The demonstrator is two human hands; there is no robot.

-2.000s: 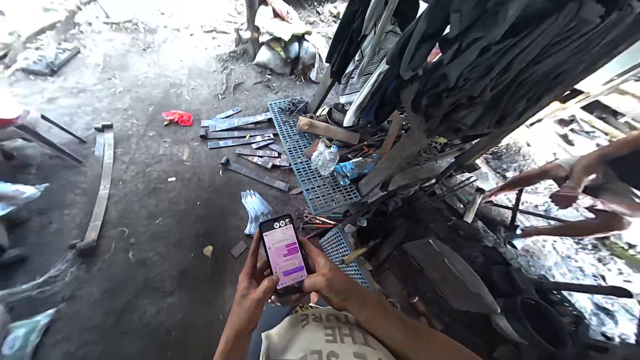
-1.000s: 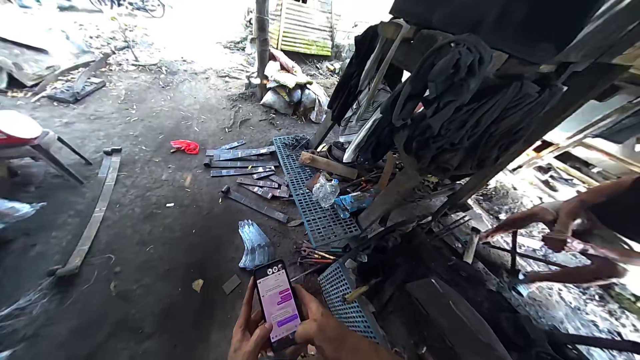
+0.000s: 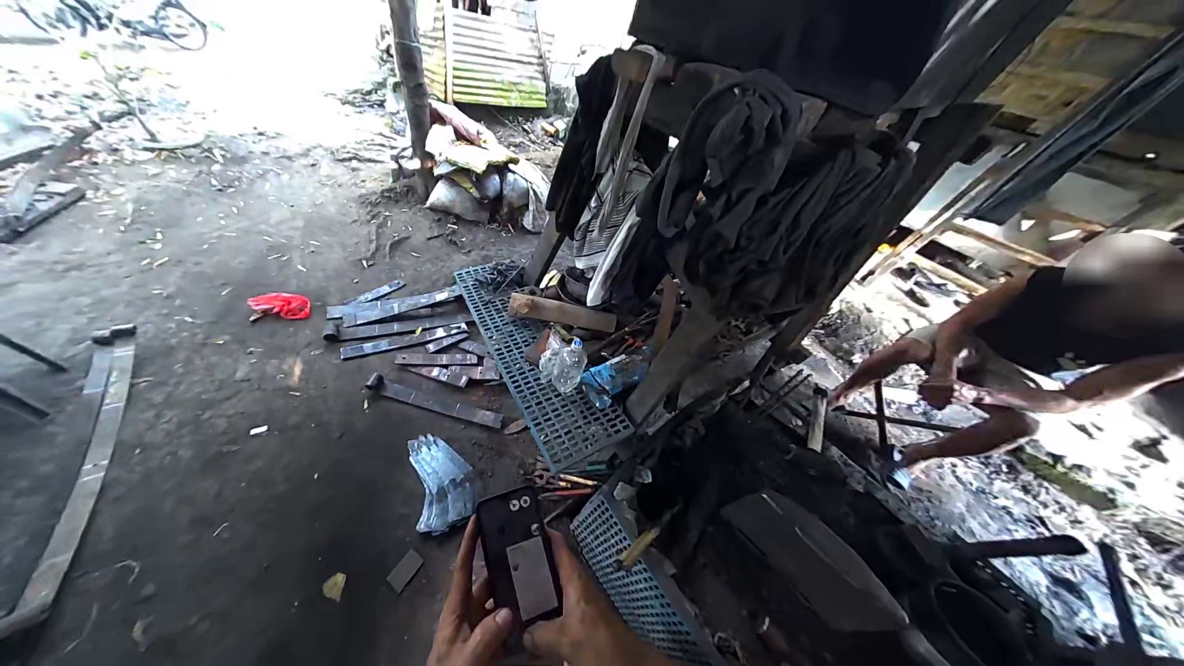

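A smartphone (image 3: 520,555) is held upright at the lower middle, its screen dark with a pale grey panel. My left hand (image 3: 470,610) grips its left edge, the thumb low on the front. Along the right edge my right hand (image 3: 587,606) holds it too, its thumb near the bottom corner. Just beyond the phone, a fanned stack of curved metal blades (image 3: 444,483) lies on the dirt. Flat metal bars (image 3: 398,319) are spread farther off, beside a blue-grey plastic grate (image 3: 555,421).
A clear plastic bottle (image 3: 564,365) and a wooden block (image 3: 562,313) lie on the grate. Dark cloths (image 3: 740,185) hang from a wooden frame. A person (image 3: 1045,342) sits at the right. A red plastic bag (image 3: 279,305) and a long metal strip (image 3: 97,453) lie at left.
The phone's screen showed a chat with purple bubbles in both earlier frames; now it is dark with a grey panel. The view has tilted upward.
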